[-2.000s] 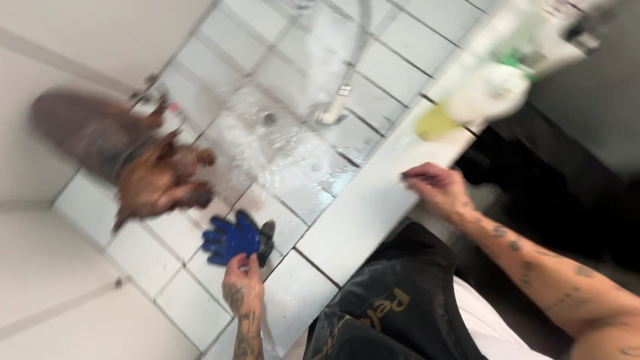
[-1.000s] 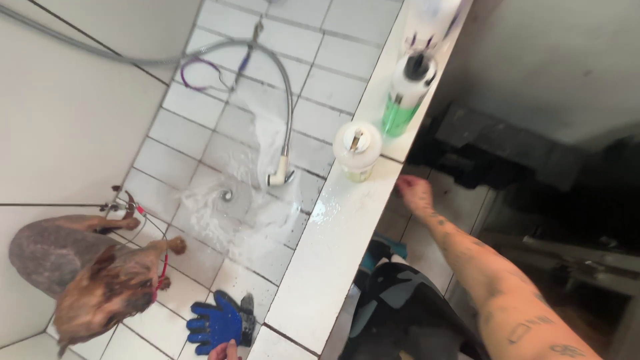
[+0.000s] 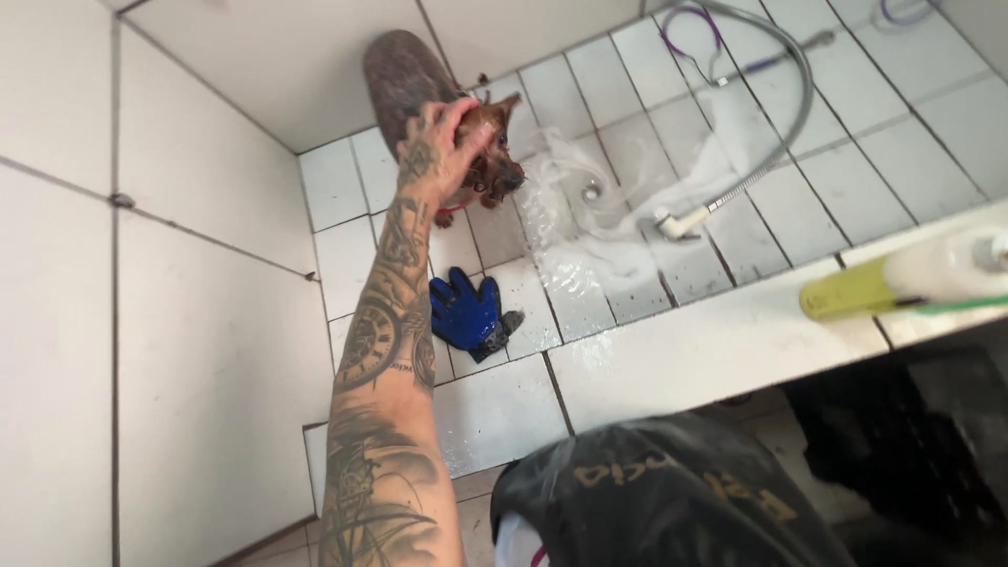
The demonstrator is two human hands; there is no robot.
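Note:
A small brown wet dog stands in the tiled basin against the back wall, its muzzle turned toward the drain. My left hand reaches over it and grips it around the back of the head and neck, thumb beside the face. Part of a red band shows under its neck. Nearer to me, a blue rubber grooming glove with a dark cuff lies palm-side up or down, I cannot tell which, on wet tiles. The shower head rests on the basin floor with its grey hose curving away. My right hand is out of view.
Foamy water surrounds the drain. A purple loop lead lies farther back. Blurred bottles, one with yellow-green liquid, stand on the white tiled ledge at right. A black apron hangs below the ledge; the white wall is at left.
My left hand has left the blue glove and taken hold of the dog. My right hand, beside the ledge before, has gone out of view. The view has turned.

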